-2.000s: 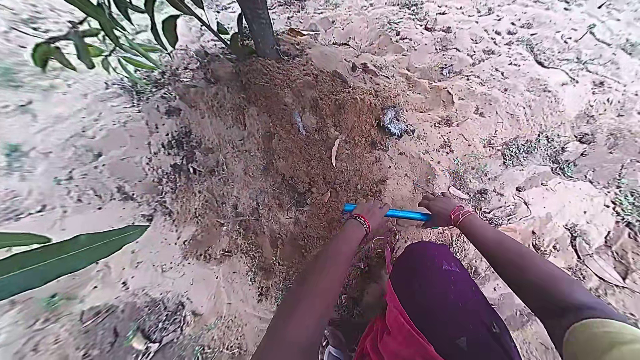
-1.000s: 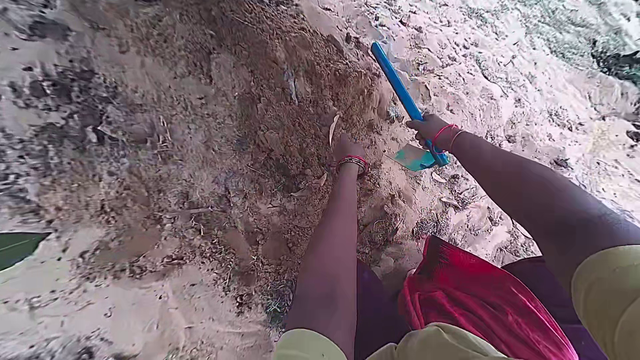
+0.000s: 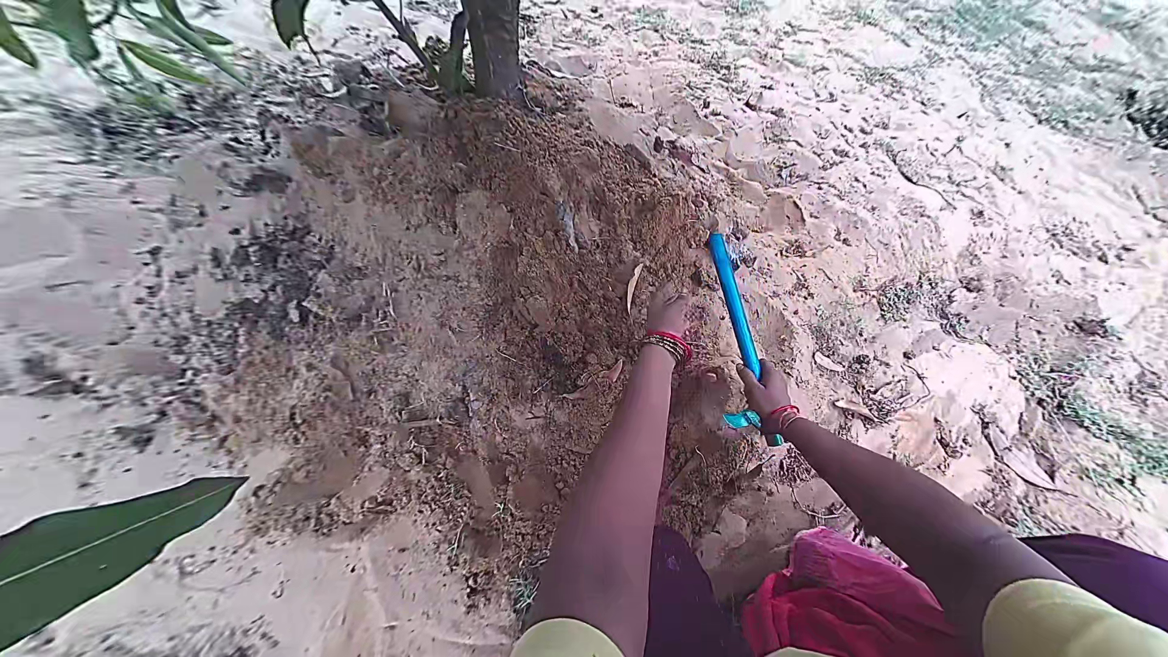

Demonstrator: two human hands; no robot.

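My right hand (image 3: 766, 392) is closed around a blue hand tool (image 3: 735, 306), near the end where a small teal blade (image 3: 742, 420) sticks out to the left. The long blue handle points up and away from me over the soil. To its left, my left hand (image 3: 668, 312) reaches down to the loose brown soil (image 3: 547, 301), just right of a dry curled leaf (image 3: 633, 288). Its fingers are partly hidden, so I cannot tell whether they grasp anything. Bangles circle both wrists.
A tree trunk (image 3: 493, 46) rises from the far edge of the dug soil, with leafy twigs at the upper left. One large green leaf (image 3: 119, 547) juts in at the lower left. Pale, uneven sandy ground (image 3: 958, 219) surrounds the soil. Red cloth (image 3: 839, 602) lies near my knees.
Two seconds ago both hands were on the tool, held crosswise near my knees. My left hand has since left it for the soil; my right hand keeps it, now pointing away from me.
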